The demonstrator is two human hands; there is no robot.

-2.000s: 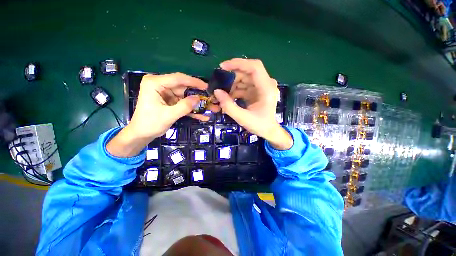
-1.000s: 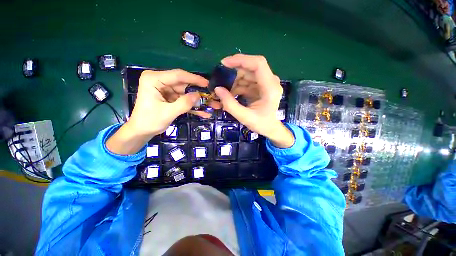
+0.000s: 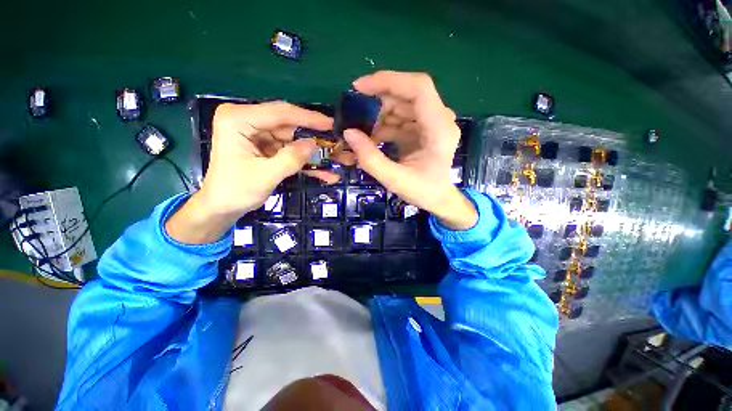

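Observation:
My left hand (image 3: 257, 156) holds a small dark housing (image 3: 315, 143) between thumb and fingers. My right hand (image 3: 409, 148) holds a glossy black square display module (image 3: 359, 112) upright by its edges. An orange flex (image 3: 329, 148) shows between the two parts, which are held close together; whether it is joined at both ends cannot be told. Both hands are above the far part of the black blister tray (image 3: 393, 267), whose pockets hold several housings with white squares (image 3: 322, 238). The fingers hide part of the housing and some far pockets.
Loose housings (image 3: 128, 103) lie on the green mat (image 3: 217, 48), left and beyond the tray. A clear blister tray (image 3: 554, 172) at right holds black parts with orange flexes. A white box (image 3: 56, 229) with dark leads stands at left. Another person's blue sleeve (image 3: 698, 305) shows at far right.
Both hands still hold the same two parts, with only slight finger shifts. The whole view has shifted slightly, with the hands and far mat items now higher in the picture.

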